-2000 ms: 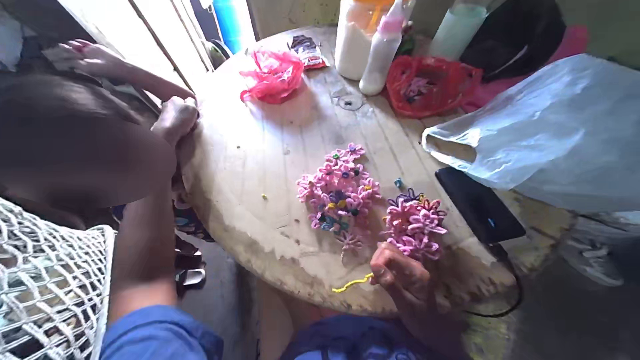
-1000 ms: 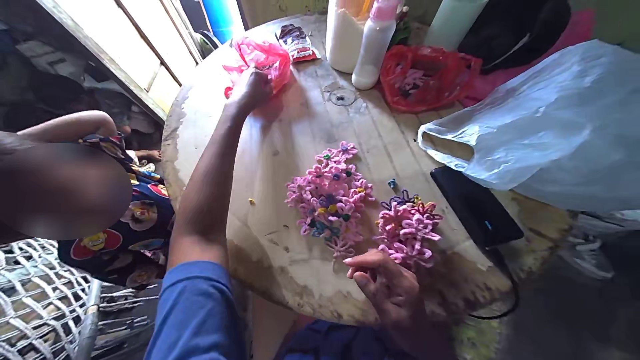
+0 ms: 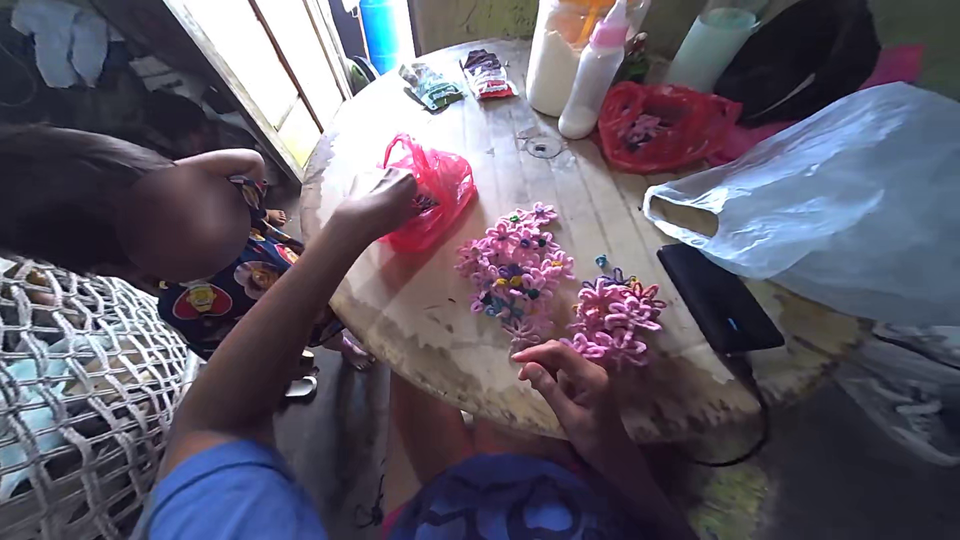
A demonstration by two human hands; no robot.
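Observation:
My left hand (image 3: 381,201) is at the red-pink plastic bag (image 3: 442,191) on the left of the round table; the bag hides its fingertips, and small items show inside. A heap of pink yarn flowers (image 3: 517,266) with coloured beads in several centres lies mid-table. Beside it, to the right, is a smaller heap of pink loop flowers (image 3: 615,319). My right hand (image 3: 566,379) hovers at the near edge, just below the heaps, its thumb and forefinger slightly apart and nothing visible between them. A small teal bead (image 3: 601,261) lies above the smaller heap.
At the back stand a jar of white powder (image 3: 551,71) and a pink-topped bottle (image 3: 595,79). A red bag (image 3: 660,127), a white plastic bag (image 3: 817,187) and a black power bank (image 3: 716,300) with a cable occupy the right. Small packets (image 3: 487,75) lie behind. A child (image 3: 187,225) is at left.
My left hand has reached to the red-pink bag and drawn it nearer, uncovering a green packet behind. The yellow strand seen at my right hand earlier no longer shows.

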